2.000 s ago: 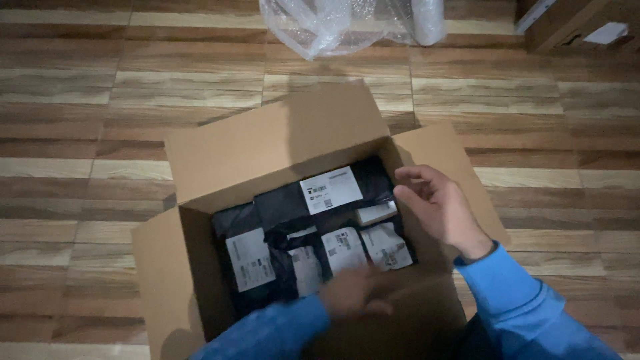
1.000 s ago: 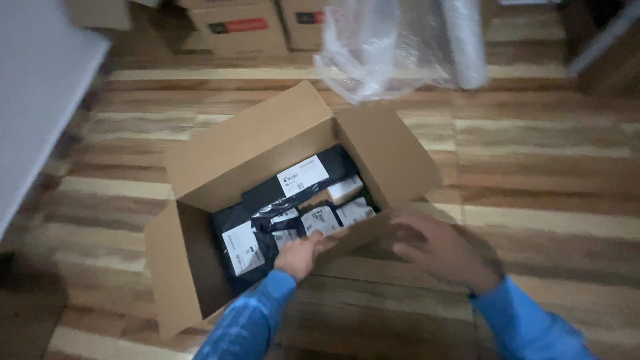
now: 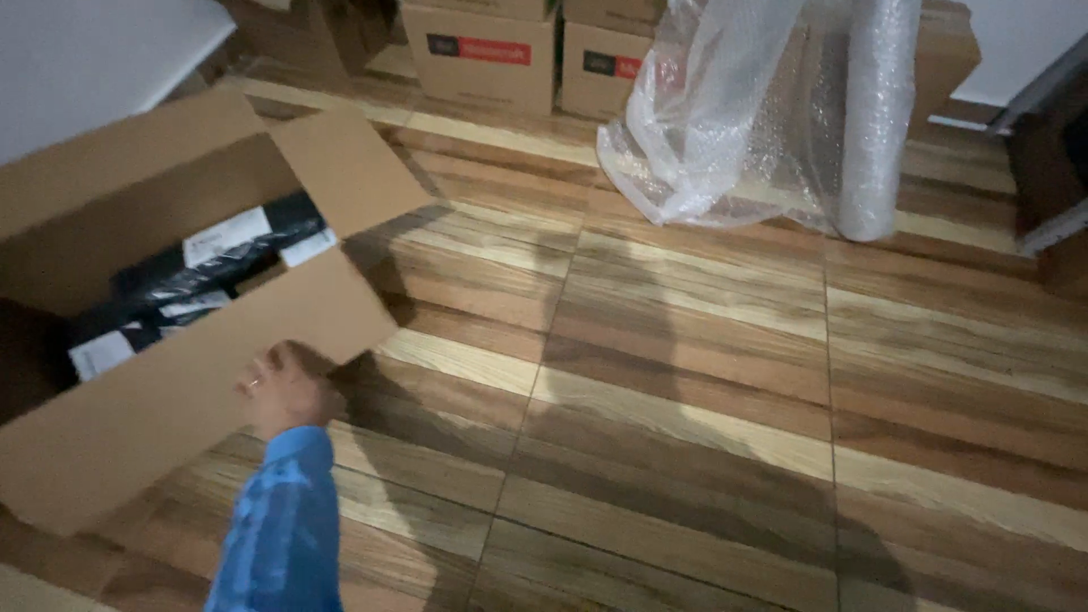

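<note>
An open cardboard box (image 3: 153, 425) stands on the floor at the left, its flaps spread outward. Inside lie black plastic-wrapped packages (image 3: 293, 212) with white labels (image 3: 228, 238) that bear writing. My left hand (image 3: 289, 391), in a blue sleeve and blurred, is over the right part of the near flap. Its fingers look bent and a little apart, with nothing seen between them; whether they touch the flap cannot be told. My right hand is out of view.
Clear bubble wrap (image 3: 714, 127) lies spread beside an upright-looking roll of bubble wrap (image 3: 880, 119) at the back. Stacked cardboard boxes (image 3: 484, 76) stand behind. A dark object (image 3: 1054, 161) is at the right edge, a pale surface (image 3: 93, 59) at upper left.
The view has swung right, putting the box at the left. My left hand has shifted from the near rim's middle toward the near flap's right end. My right hand has gone out of view.
</note>
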